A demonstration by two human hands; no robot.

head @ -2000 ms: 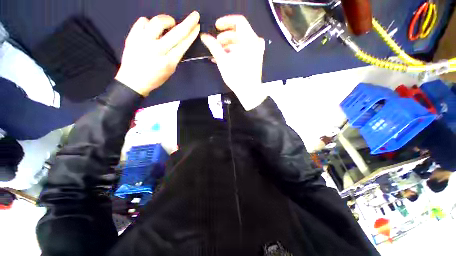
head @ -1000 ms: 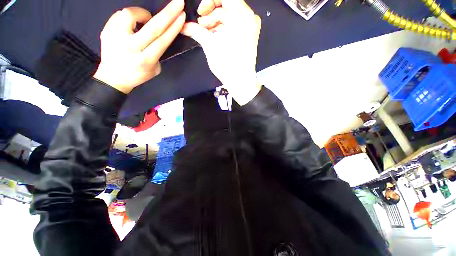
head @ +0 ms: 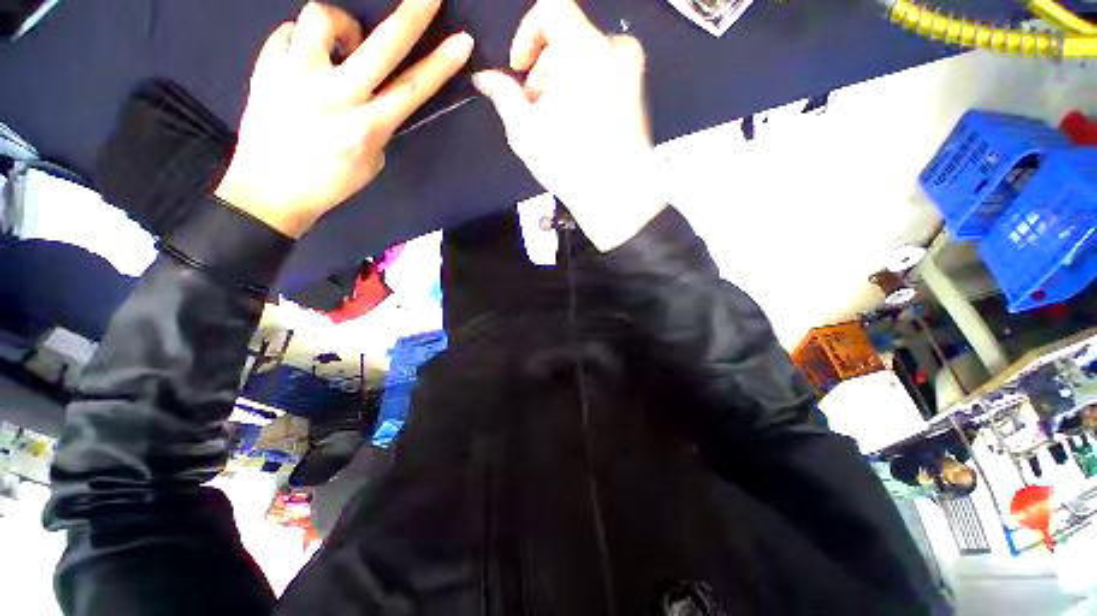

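Observation:
A small black fabric piece (head: 424, 84) lies on the dark navy table cover (head: 770, 54) between my hands, near the top edge of the view. A thin pale line shows along its near edge. My left hand (head: 331, 120) is over its left part with fingers spread; the fingertips are near the top edge. My right hand (head: 577, 108) is at its right end, with thumb and fingers curled close together. Whether the right fingers pinch the piece is unclear. The stack of black cut pieces (head: 162, 150) lies left of my left hand.
The pointed tip of the metal iron (head: 716, 12) shows at the top edge, right of centre. A yellow coil-wrapped hose (head: 962, 34) is at upper right. Pale pieces (head: 84, 217) lie at far left. Blue crates (head: 1023, 199) and an orange crate (head: 838, 351) stand beyond the table.
The view has shifted, leaving most of the iron outside the picture. My right hand has moved slightly right, away from my left. The left hand's fingers are spread wider.

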